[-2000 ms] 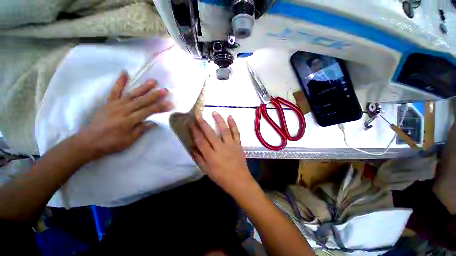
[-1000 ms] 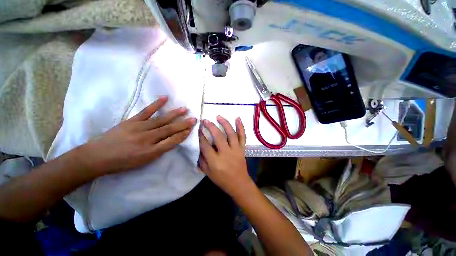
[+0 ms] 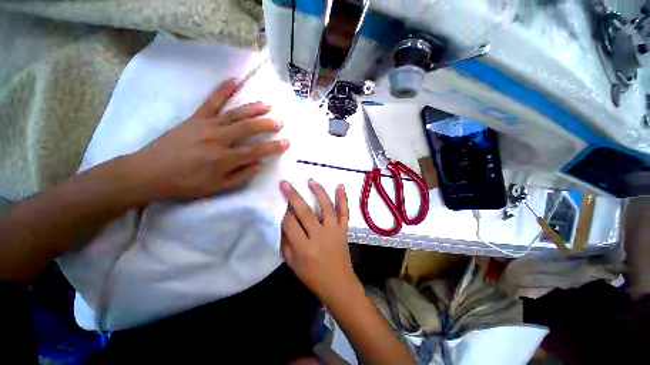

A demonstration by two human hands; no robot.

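A fabric panel [image 3: 207, 249] lies white side up on the machine table, with a seam line running across it. Its upper edge reaches the lit needle area of the sewing machine [image 3: 499, 78]. My left hand [image 3: 221, 146] lies flat on the panel with fingers spread, just below and left of the presser foot [image 3: 303, 82]. My right hand [image 3: 315, 228] rests with fingers apart at the panel's right edge, on the table's front part. Neither hand grips anything visible. Glare hides the fabric edge under the needle.
Red-handled scissors [image 3: 395, 199] and a smartphone [image 3: 467, 160] with a cable lie right of my right hand. A tied bundle of cut pieces [image 3: 445, 314] is below the table edge [image 3: 442, 242]. Beige fabric [image 3: 50, 93] is heaped at the left. A blue crate [image 3: 60, 335] shows at lower left.
The view has tilted, so the machine head appears further right. My left hand has moved up towards the needle on the panel. The fold seen under my right fingers earlier now lies flat.
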